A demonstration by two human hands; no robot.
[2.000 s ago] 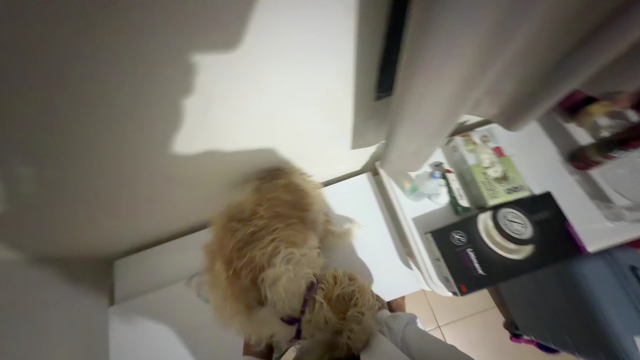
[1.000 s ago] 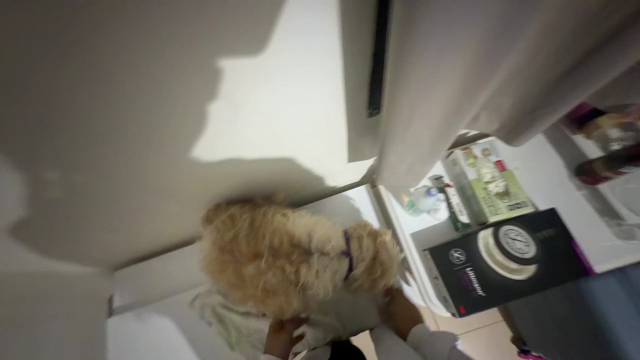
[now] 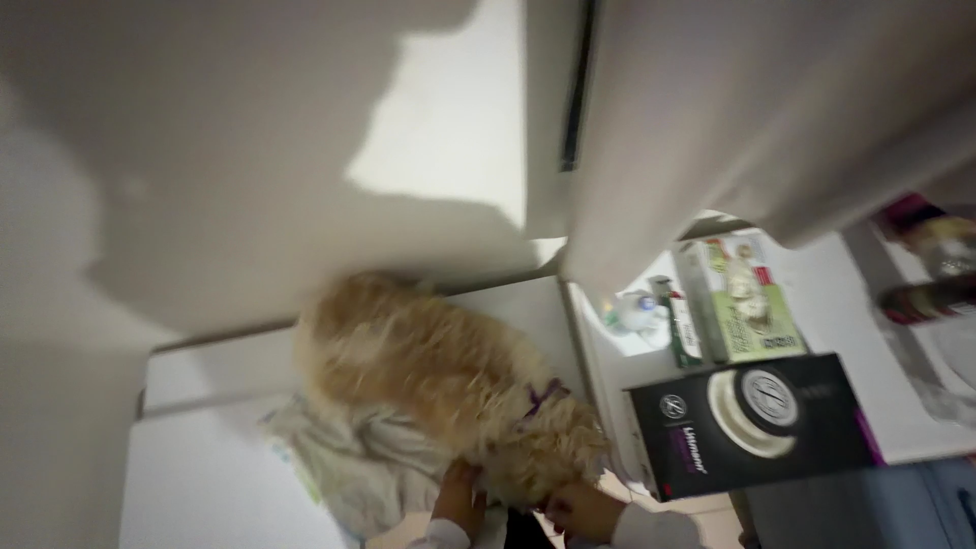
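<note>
A curly-haired, light brown dog (image 3: 442, 366) with a purple collar stands on a white table, its head toward the bottom centre. At the dog's chest, my left hand (image 3: 461, 496) touches the fur; its fingertips are partly hidden. By the dog's muzzle is my right hand (image 3: 583, 509), fingers curled close to the face; whether they grip anything is unclear. A crumpled pale cloth (image 3: 358, 473) lies under and beside the dog.
White table (image 3: 206, 473) against a wall. On the right, a white counter (image 3: 831, 305) bears a black Littmann stethoscope box (image 3: 762, 427), a green-and-white box (image 3: 751, 297), a small narrow box (image 3: 685, 328) and a clear plastic item (image 3: 640, 313). A pale curtain (image 3: 686, 114) hangs above.
The dog's head has swung down toward my body from facing the counter. My right hand has moved from beside the head to the muzzle.
</note>
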